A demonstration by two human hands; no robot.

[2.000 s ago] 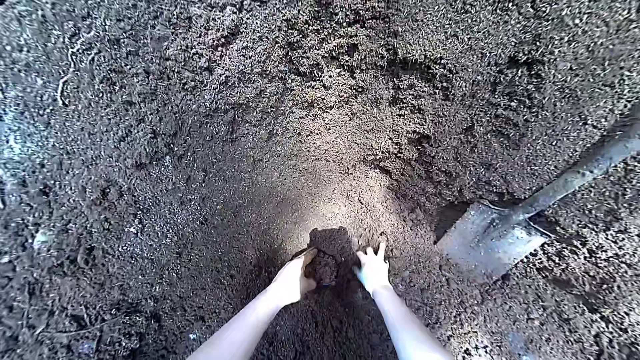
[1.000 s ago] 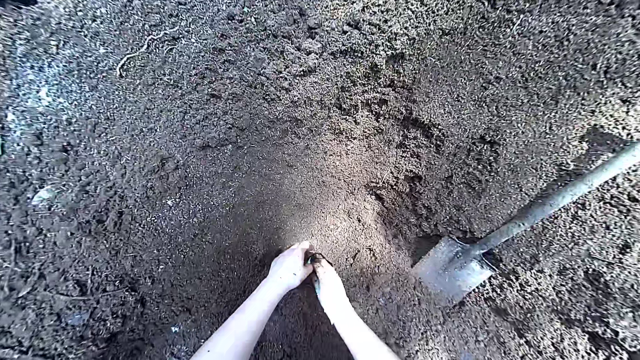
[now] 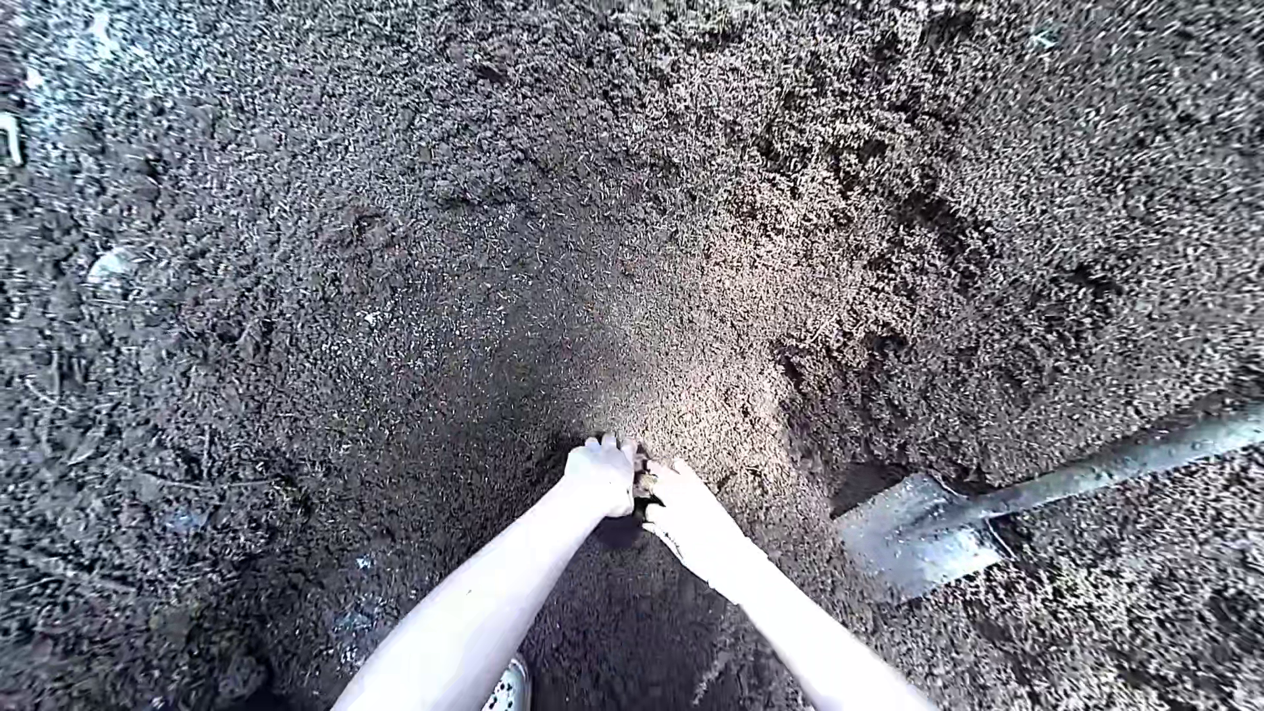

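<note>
My left hand (image 3: 600, 476) is low in the middle of the view, its fingers curled down at the dark soil (image 3: 533, 326). Close to its right, my right hand (image 3: 686, 513) has its fingers bent toward the left one. Between the two hands shows a small brownish lump (image 3: 646, 483), perhaps soil; whether either hand grips it cannot be told. A dark hollow lies just under the hands. To the right of them a metal spade blade (image 3: 913, 533) rests on the soil, with its shaft running up to the right edge.
The spade's shaft (image 3: 1136, 469) lies across the right side. A pale stone-like piece (image 3: 111, 267) sits at the left. Thin roots or twigs lie in the soil at the lower left. Part of a shoe (image 3: 510, 687) shows at the bottom edge.
Two seconds ago my hands were apart around a dark clump of soil; they came together and are now slightly apart. The clump no longer shows as it did.
</note>
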